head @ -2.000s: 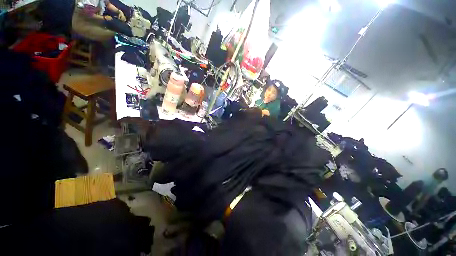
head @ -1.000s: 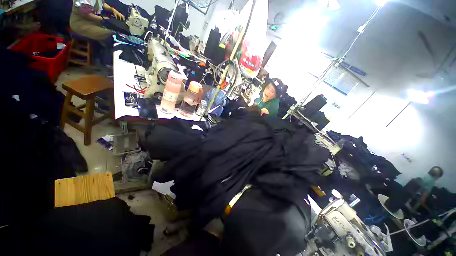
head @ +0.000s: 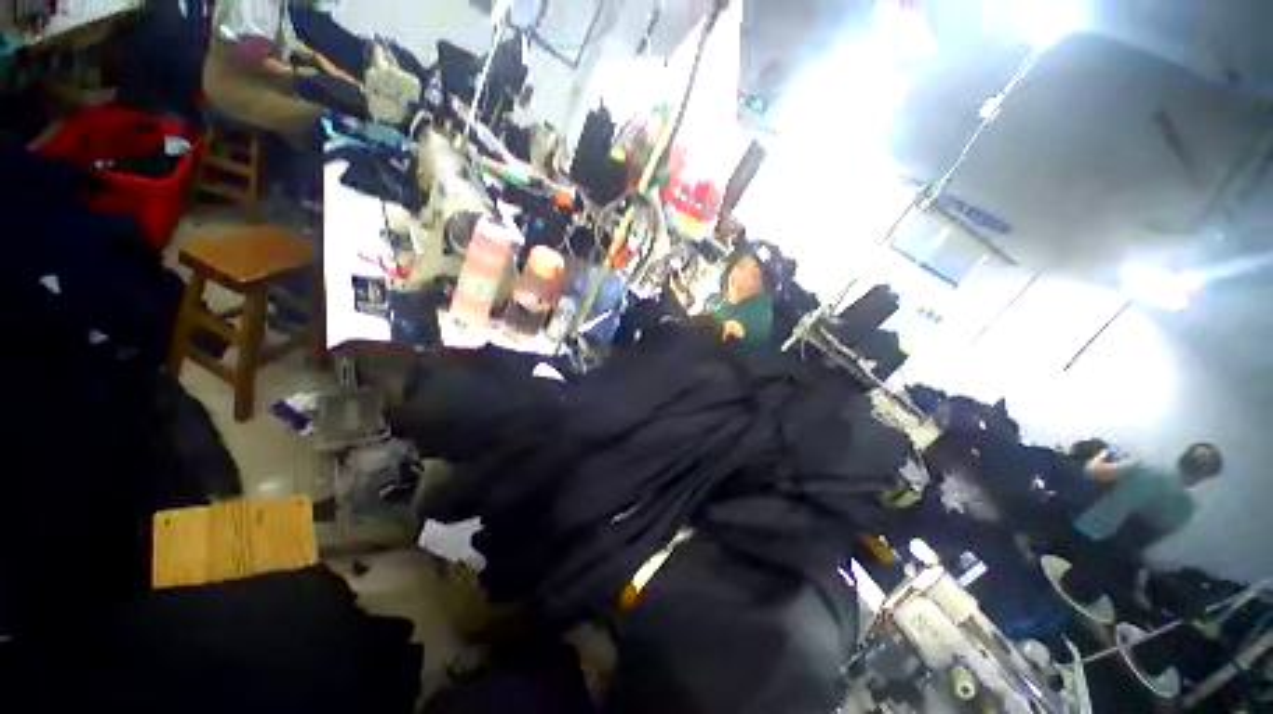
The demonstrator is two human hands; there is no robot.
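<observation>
A large heap of black garment pieces (head: 670, 446) lies in front of me. A smooth dark cloth (head: 740, 614) hangs down at its near side, at the bottom of the picture. The whitish overlock machine (head: 942, 621) stands at the lower right, partly cut off by the lower edge, with a round knob on its front. A pale wood table edge (head: 653, 569) shows between the cloths. Neither of my hands can be made out; the lower edge is dark.
A wooden stool (head: 246, 260), a yellow slatted board (head: 235, 541) and a red basket (head: 133, 165) are at the left. A neighbouring white table (head: 352, 300) holds drink bottles (head: 482, 268) and a sewing machine. People are behind the heap, at far right and upper left.
The view has shifted slightly. The person at the far right has moved and now shows larger, leaning over dark cloth. The black heap looks nearly the same.
</observation>
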